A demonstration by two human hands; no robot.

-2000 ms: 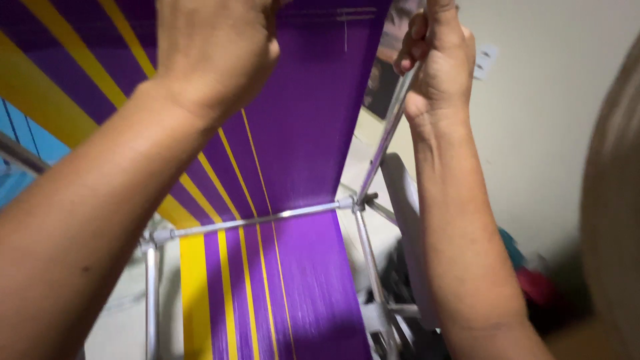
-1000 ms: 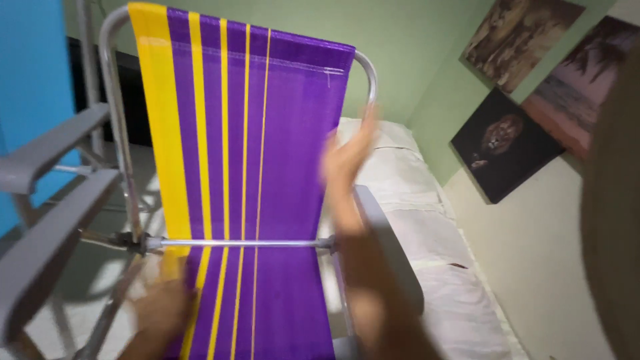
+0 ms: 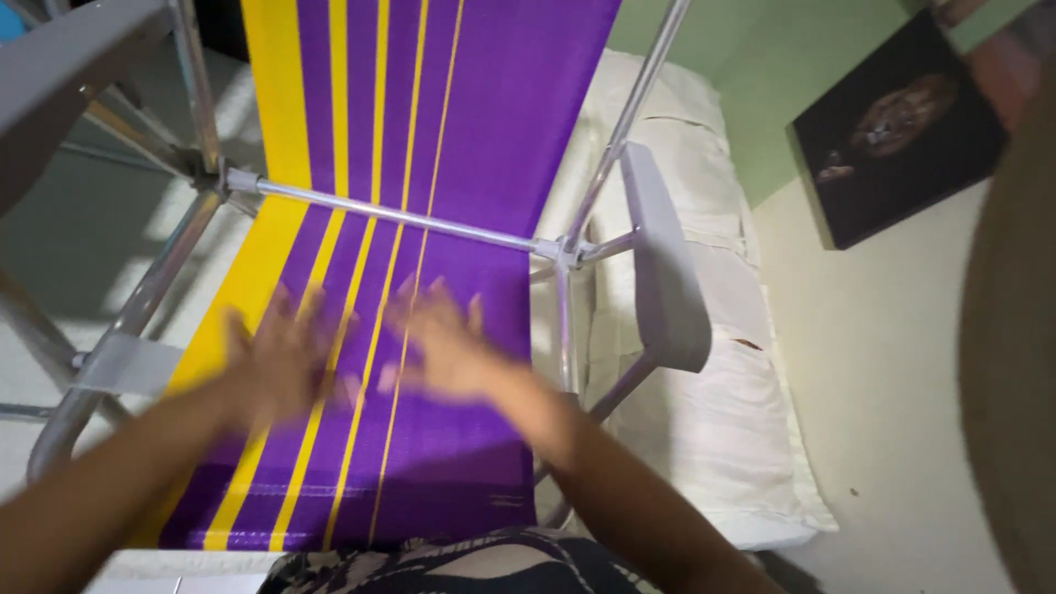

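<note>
A folding chair with purple and yellow striped fabric [image 3: 495,107] stands unfolded in front of me. A metal crossbar [image 3: 396,216] runs across the fabric where the back meets the seat. Over the left part of the seat is my left hand [image 3: 285,363], blurred, its fingers spread and holding nothing. My right hand [image 3: 445,342], also blurred with spread fingers, is beside it over the middle of the seat. Whether either hand touches the fabric cannot be told. The chair's grey right armrest [image 3: 667,264] is to the right of my right hand.
Behind and right of the chair lies a pale cushioned surface [image 3: 718,412] against the wall. A dark picture [image 3: 899,132] hangs on that wall. At the upper left, another grey armrest [image 3: 74,74] juts in over metal tubes. Patterned dark cloth [image 3: 495,569] shows at the bottom edge.
My right hand has left the right side of the chair's back and come down over the seat. My left hand remains low, now over the seat's left part. The view has tilted down.
</note>
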